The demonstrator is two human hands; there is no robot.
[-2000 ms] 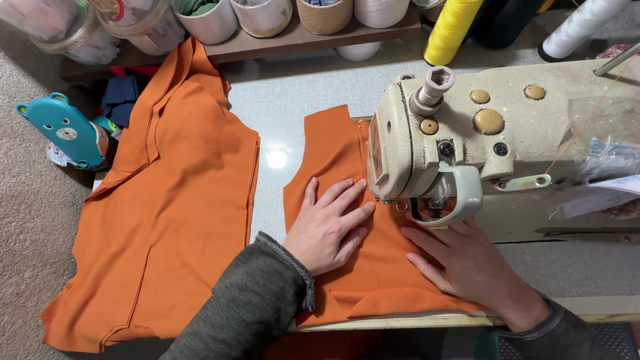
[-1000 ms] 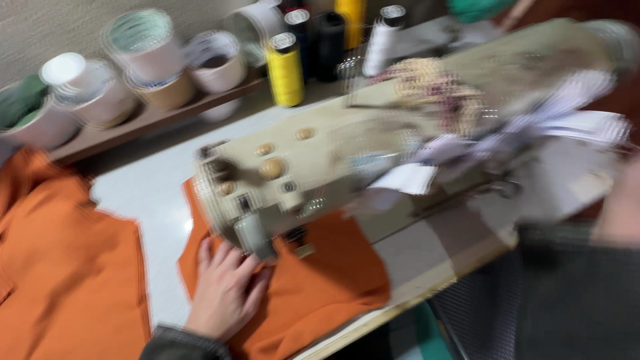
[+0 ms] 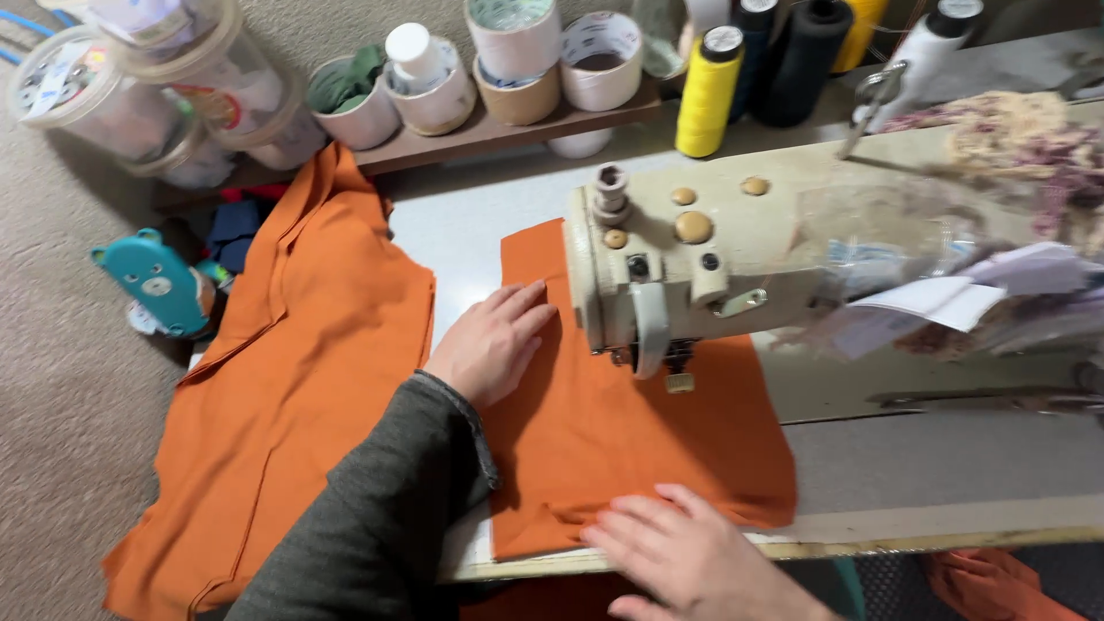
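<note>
An orange fabric piece (image 3: 621, 448) lies flat under the head of a sewing machine (image 3: 724, 250) and reaches the table's front edge. My left hand (image 3: 496, 345) rests on its left side, fingers extended toward the machine head and nothing gripped. Near the front edge, my right hand (image 3: 681, 552) lies over the near hem of the fabric, fingers spread. The presser foot and needle are mostly hidden under the machine head. To the left of my left arm, a larger stack of orange fabric pieces (image 3: 302, 388) is spread, hanging past the table's edge.
Behind the fabric runs a brown shelf (image 3: 517, 129) with cups and tape rolls. Thread cones, one of them yellow (image 3: 709, 95), stand behind the machine. Plastic tubs (image 3: 103, 103) and a teal bear-shaped case (image 3: 159, 280) are at the left. Papers (image 3: 931, 302) lie against the machine's arm.
My right hand, beside the machine head two seconds ago, is now at the fabric's near edge. The fabric under the machine now extends farther right of the head. The view swung right and back.
</note>
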